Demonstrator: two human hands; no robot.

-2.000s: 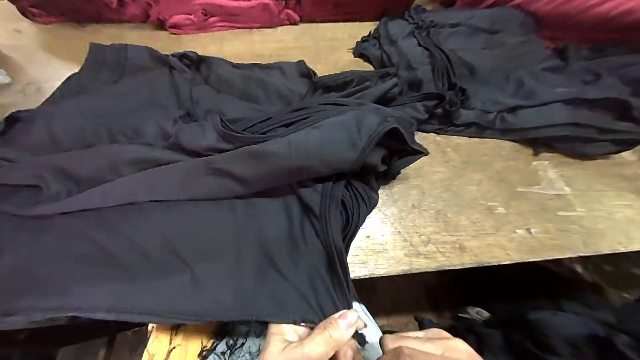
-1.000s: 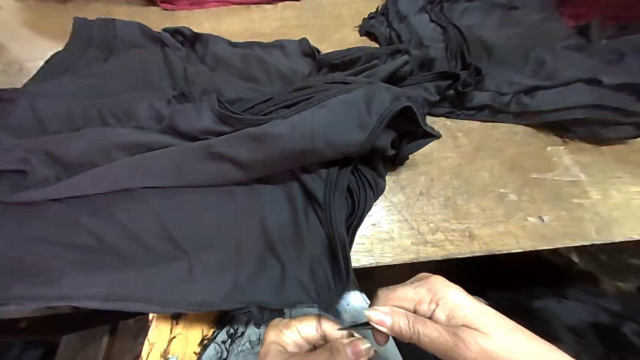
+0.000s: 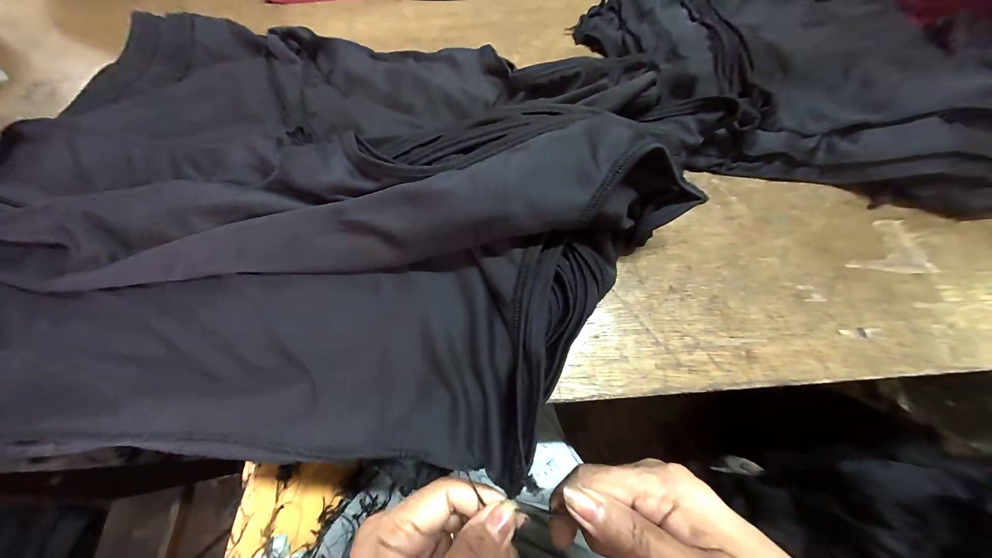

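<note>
Dark, stitched fabric garments [image 3: 372, 333] lie layered across the wooden table and hang over its front edge. At the lowest corner of the cloth, my left hand [image 3: 446, 519] pinches a dark thread between thumb and forefinger. My right hand [image 3: 659, 508] is just to the right, its thumb and forefinger closed on what looks like the same thin dark strand. Whether the left fingers also grip the cloth corner is hard to tell.
Another pile of dark fabric [image 3: 821, 93] lies at the back right of the wooden table [image 3: 775, 310]. Below the table edge are a yellow surface [image 3: 291, 496] strewn with thread scraps and dark material at the lower right.
My right hand has moved apart from the left, toward the right, since one second ago. A white piece near the fingers two seconds ago is now less visible. The view has shifted slightly.
</note>
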